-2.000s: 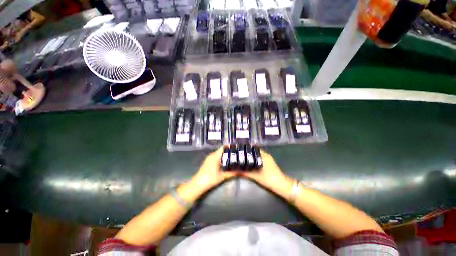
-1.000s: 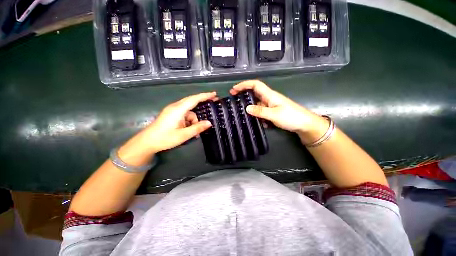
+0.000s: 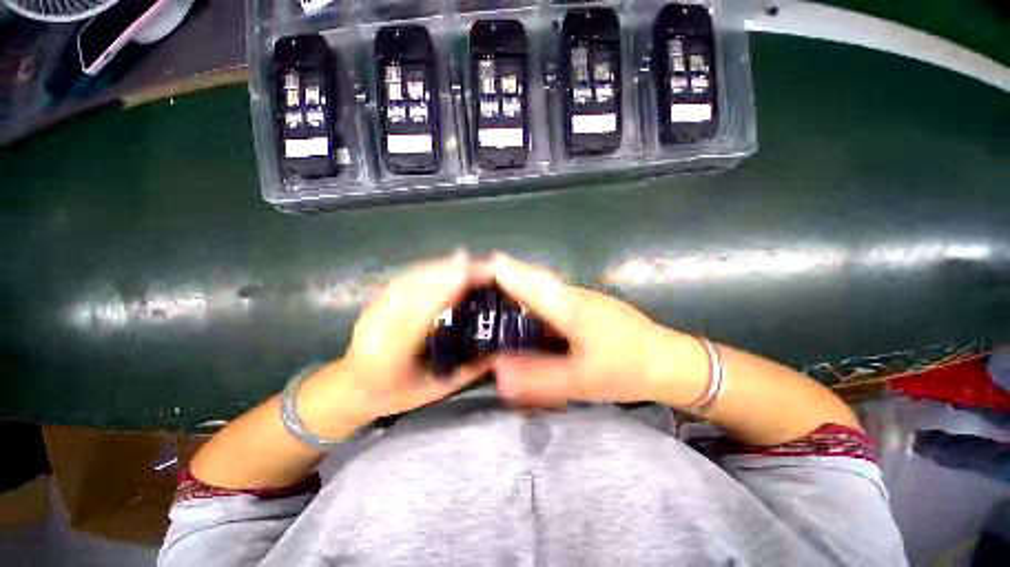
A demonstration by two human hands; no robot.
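A group of black keypad phones (image 3: 487, 321) is held between my two hands close to my body, partly hidden by the fingers and blurred. My left hand (image 3: 404, 332) wraps its left side and my right hand (image 3: 576, 338) its right side, with fingertips nearly meeting beyond it. Past my hands, a clear blister tray (image 3: 498, 188) lies on the green bench. Its near row holds several phones with their open battery sides up, such as the middle phone (image 3: 501, 94), showing white labels.
The green bench (image 3: 166, 222) has a pale edge strip (image 3: 886, 33) at the upper right. A white fan (image 3: 55, 9) and a pale-edged smartphone (image 3: 116, 33) are at the upper left. A red item (image 3: 947, 382) is at the right, below the bench edge.
The phones went from a close stack to a slanted, spread row, and are now enclosed by both hands nearer my body. The view tilted down, then shifted slightly.
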